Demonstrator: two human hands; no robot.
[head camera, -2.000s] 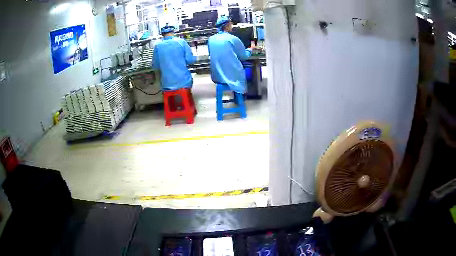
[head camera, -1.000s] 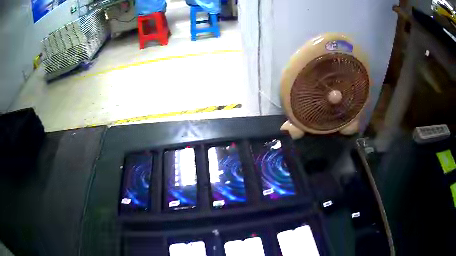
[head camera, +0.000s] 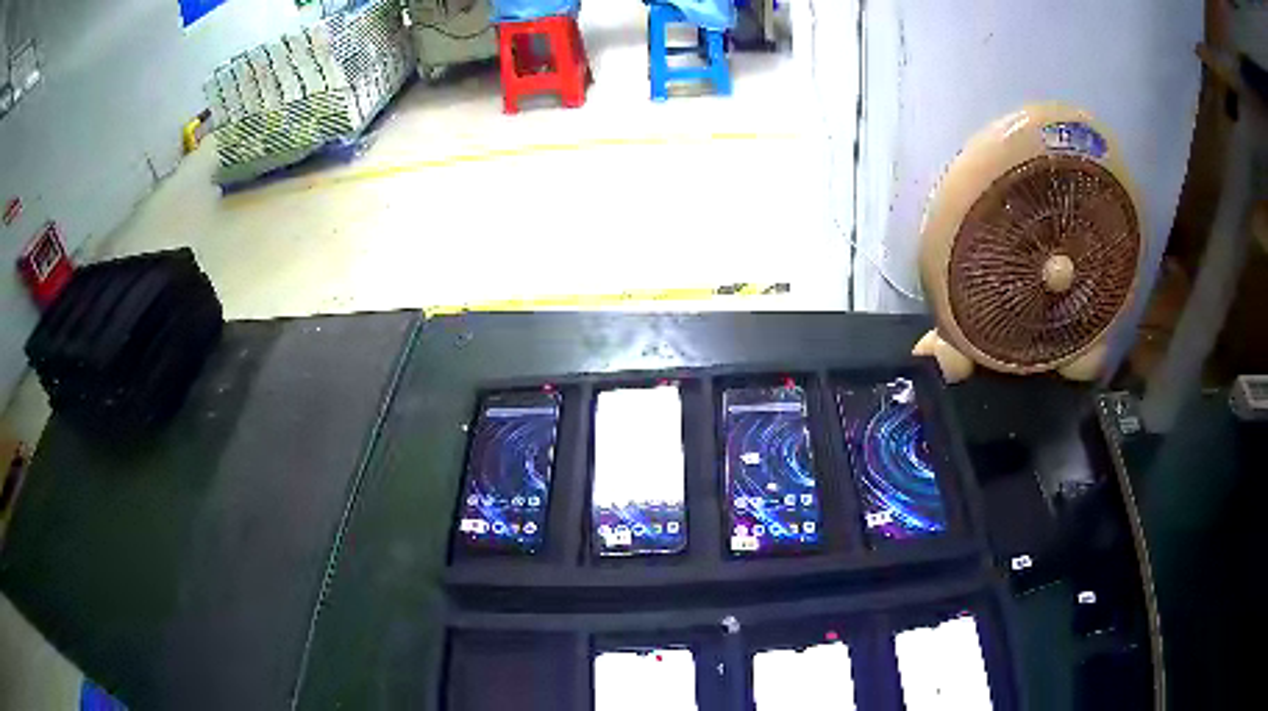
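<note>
Four smartphones lie side by side in the back phone tray (head camera: 723, 578). The far left phone (head camera: 509, 470) and the third phone (head camera: 769, 465) show swirl wallpaper with icons. The second phone (head camera: 638, 452) shows a mostly white screen with icons at its bottom. The far right phone (head camera: 894, 458) shows the swirl wallpaper. In the front tray (head camera: 584, 617), the leftmost slot (head camera: 515, 672) holds no phone, and three phones with white screens, one of them the left white phone (head camera: 645, 681), are cut off by the lower edge. Neither of my hands is in view.
A black tray stack (head camera: 123, 340) stands at the bench's far left. A beige fan (head camera: 1040, 243) stands by the white pillar (head camera: 973, 84). Loose dark phones with white labels lie right of the trays, beside a tan strip (head camera: 1133, 549). A red stool (head camera: 544, 63) and blue stool (head camera: 688, 56) stand beyond.
The view has shifted so the trays and fan sit further right. The first and third phones now show icons, the third lost its white area, and the second's white area is larger.
</note>
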